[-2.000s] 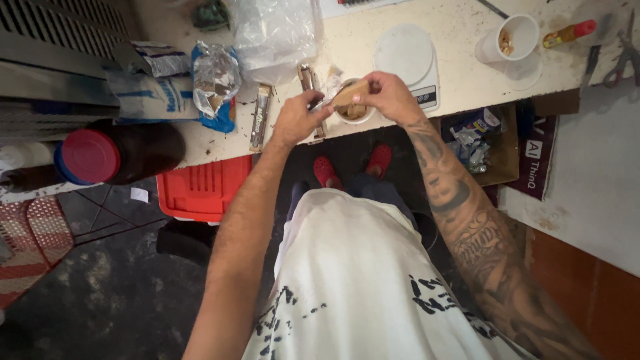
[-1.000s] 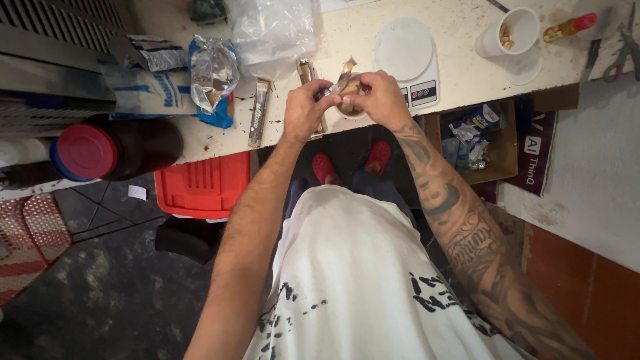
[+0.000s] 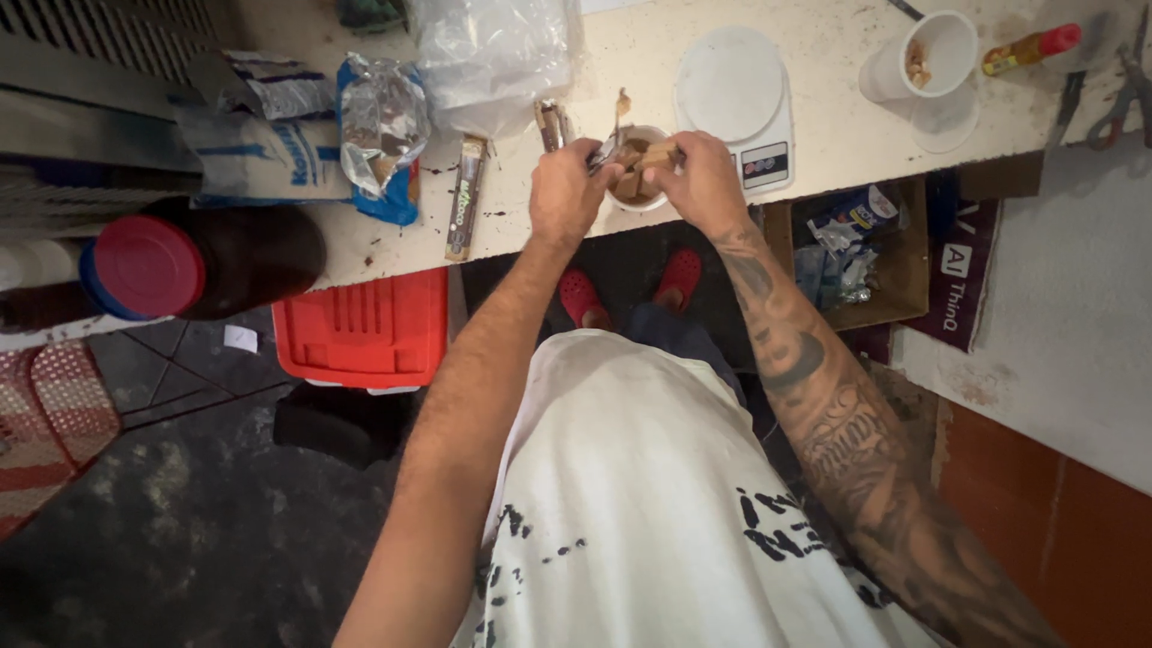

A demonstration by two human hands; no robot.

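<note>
My left hand [image 3: 569, 191] grips a crumpled, torn wrapper [image 3: 605, 155] at the left rim of a white cup [image 3: 641, 203]. Brown pieces [image 3: 630, 184] lie inside the cup. Over its right side, my right hand [image 3: 706, 184] pinches a light brown wafer-like piece [image 3: 661, 155] between thumb and fingers. A wrapped bar [image 3: 466, 200] lies on the table left of my hands, and a second wrapped bar [image 3: 551, 124] is just behind my left hand. The white kitchen scale [image 3: 733, 85] stands to the right, behind my right hand.
Opened foil packaging [image 3: 382, 126] and a clear plastic bag [image 3: 490, 63] are at back left. A red-lidded jar [image 3: 148, 265] stands far left. At right are a white cup [image 3: 920, 58], a red-capped bottle [image 3: 1030, 49] and scissors [image 3: 1116, 112]. Below the table edge sits a cardboard box [image 3: 886, 297].
My hands have moved apart over the cup, showing the brown pieces inside. The wafer-like piece is now in my right hand, separate from the wrapper in my left.
</note>
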